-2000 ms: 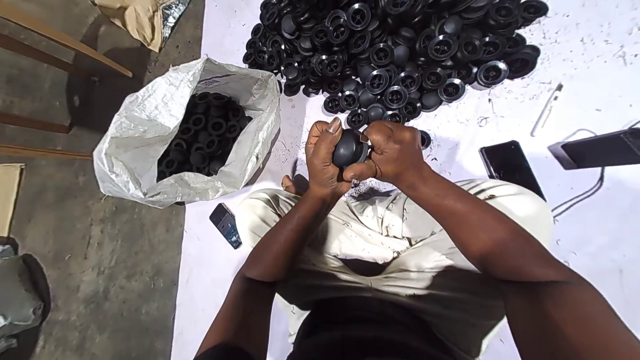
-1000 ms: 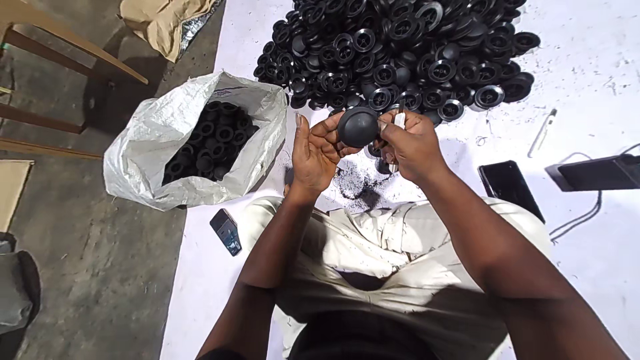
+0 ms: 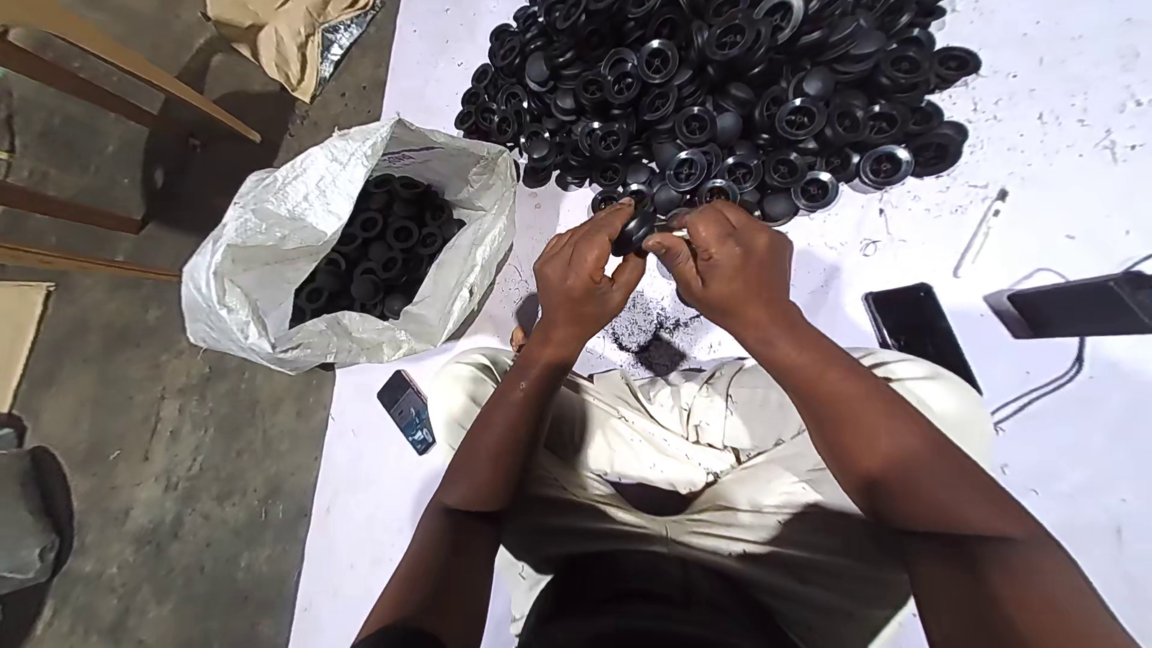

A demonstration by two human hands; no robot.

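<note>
My left hand (image 3: 585, 274) grips a round black plastic or rubber part (image 3: 634, 232) between thumb and fingers, in front of the pile. My right hand (image 3: 733, 261) is close against its right side, fingers bent around a small tool that is mostly hidden; its kind cannot be told. Beyond both hands lies a large heap of similar round black parts (image 3: 693, 126), some showing ringed, spoked undersides, others smooth domes. Black shavings (image 3: 643, 328) are scattered on the white sheet below my hands. More such parts (image 3: 382, 252) fill an open white woven sack at the left.
The white woven sack (image 3: 243, 252) stands left of my left arm. A phone (image 3: 407, 411) lies by my left knee, another black phone (image 3: 922, 328) by the right knee. Farther right are a dark device (image 3: 1080, 304) with a cable and a thin pen-like item (image 3: 981, 231). Wooden legs (image 3: 81, 85) stand at upper left.
The black part was held dome-up over an opened left palm one second ago; now it is tilted between my left fingers and thumb, with my right hand closer against it.
</note>
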